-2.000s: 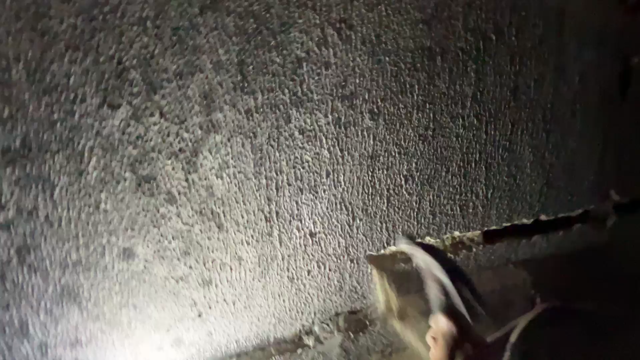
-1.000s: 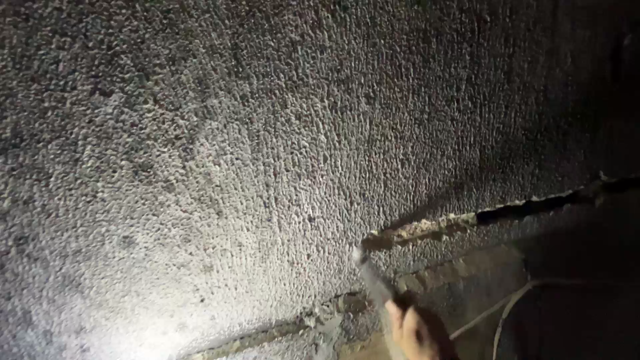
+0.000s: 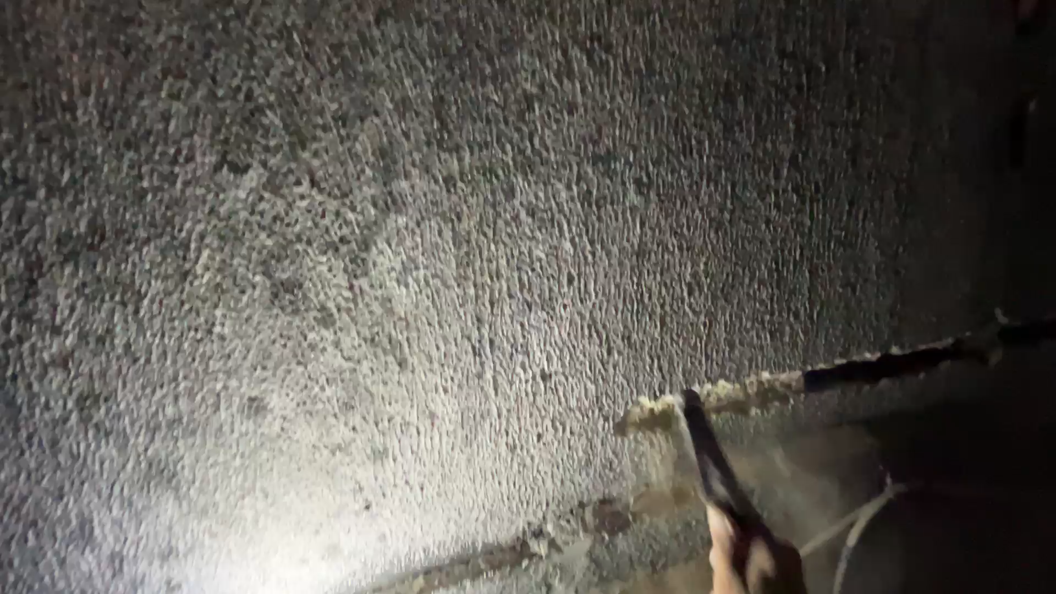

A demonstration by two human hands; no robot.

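At the lower right of the head view, my right hand [image 3: 755, 561] is closed around a slim, dark, bar-shaped tool [image 3: 716, 466] whose exact kind cannot be told. The tool tilts up and to the left, and its tip is at a rough groove [image 3: 751, 394] with broken, pale yellowish edges in the textured wall [image 3: 495, 272]. To the right of the tip, a dark stretch [image 3: 891, 367] fills or shades the groove; which of the two is unclear. My left hand is not visible.
Below the groove runs a second rough, broken line [image 3: 495, 559] along the wall. A thin pale cable or cord [image 3: 854, 520] bends to the right of my right hand. Bright light falls at the lower left, while the right side is in deep shadow.
The tool tip has moved right along the groove from its left end, where it was one second ago. My right hand has shifted right with it.
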